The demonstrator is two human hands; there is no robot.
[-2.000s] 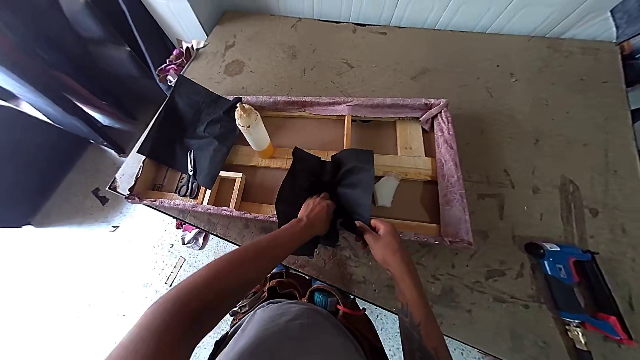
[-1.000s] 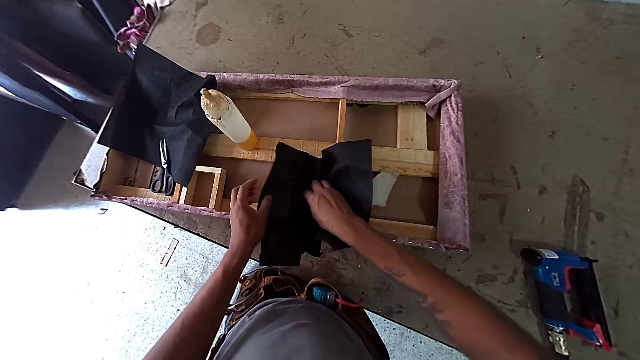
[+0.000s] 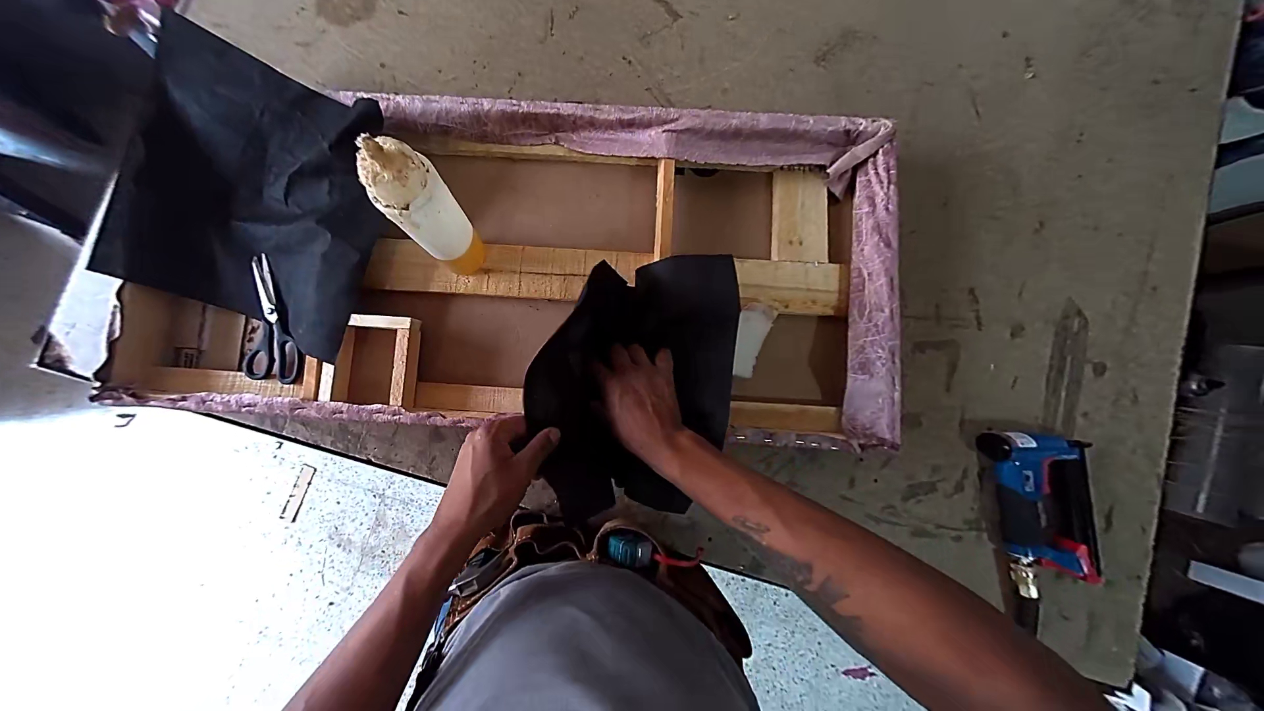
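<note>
A piece of black fabric (image 3: 691, 326) lies over the near middle of a wooden frame (image 3: 533, 272), whose edges are wrapped in pink velvety cloth. My left hand (image 3: 497, 462) pinches the fabric's left edge between thumb and fingers. On top of the fabric rests my right hand (image 3: 642, 400), fingers bent and partly sunk in its folds; whether they grip it cannot be told. A second black fabric sheet (image 3: 247, 178) covers the frame's left end, with black-handled scissors (image 3: 272, 326) at its lower edge. A plastic bottle (image 3: 425, 207) with a crusted top and amber contents stands on the middle slat.
A blue and black pneumatic stapler (image 3: 1037, 504) lies on the worktable (image 3: 987, 247) to the right, its hose fitting towards me. A tool pouch (image 3: 632, 548) hangs at my waist. The table's near edge runs just below the frame.
My left hand has gone from above the fabric's left side to holding its edge. Two seconds ago both hands were lower on the fabric; my right hand has since moved up onto its middle.
</note>
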